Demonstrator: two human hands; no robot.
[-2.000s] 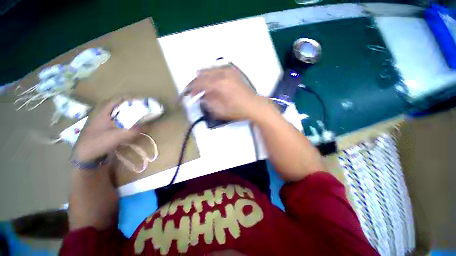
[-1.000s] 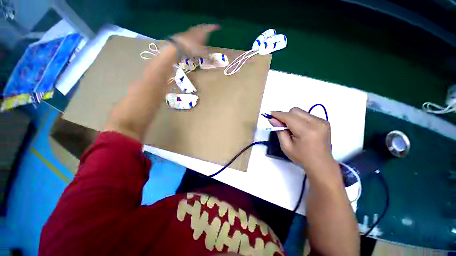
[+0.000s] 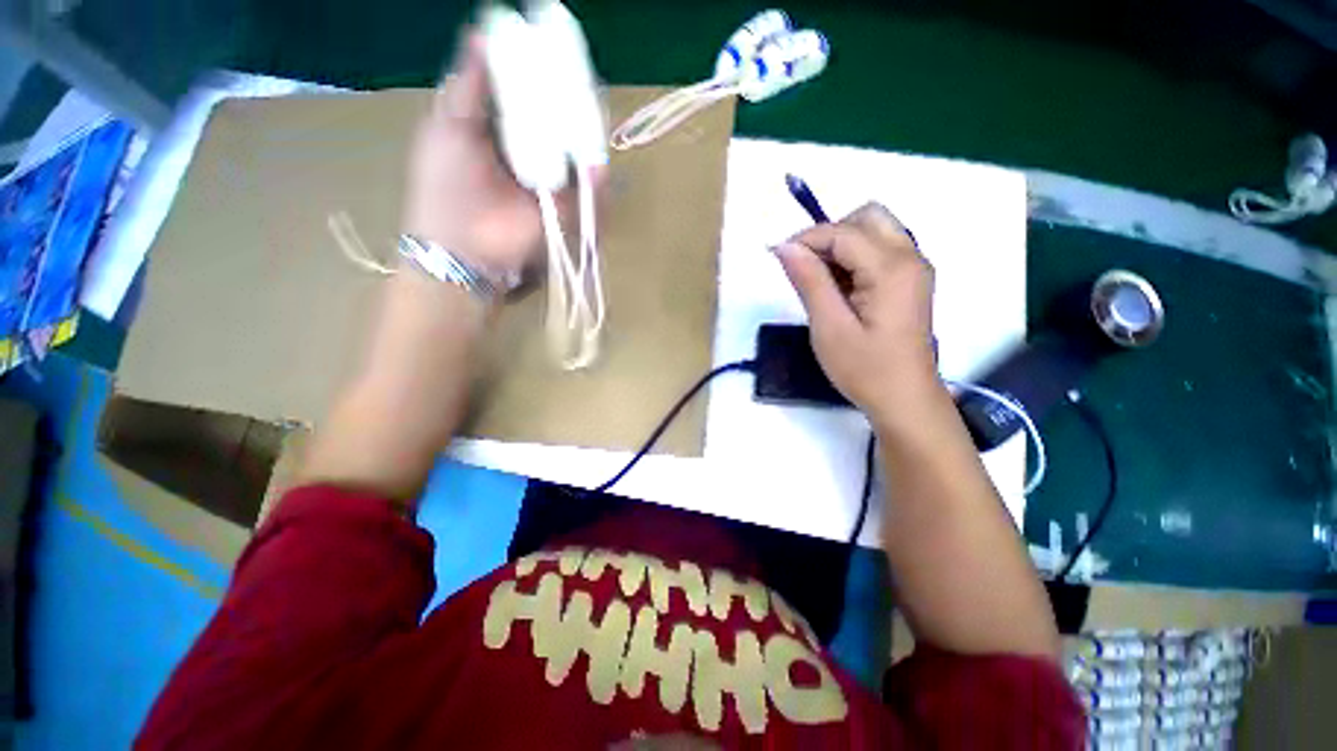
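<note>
My left hand [image 3: 477, 198] is raised over the brown cardboard sheet [image 3: 249, 250] and holds a pair of white handheld units [image 3: 546, 96], blurred, their thin white cord loops hanging down. My right hand [image 3: 877, 316] is over the white sheet [image 3: 953, 220], fingers curled around a black pen-like plug [image 3: 805, 197] whose tip points up and left. A black adapter [image 3: 789, 364] lies partly behind my right hand, with a black cable running from its left side.
More white units [image 3: 770, 56] lie behind the cardboard's far edge. A black cylinder with a silver end [image 3: 1126, 308] is at the right. Rows of units [image 3: 1158, 690] show bottom right. Blue printed packaging [image 3: 66, 235] is far left. Another unit [image 3: 1308, 169] is at the far right.
My left hand, empty and reaching a second ago, now holds units. The units lying on the cardboard then no longer show there. The plug tip now points up from my right hand.
</note>
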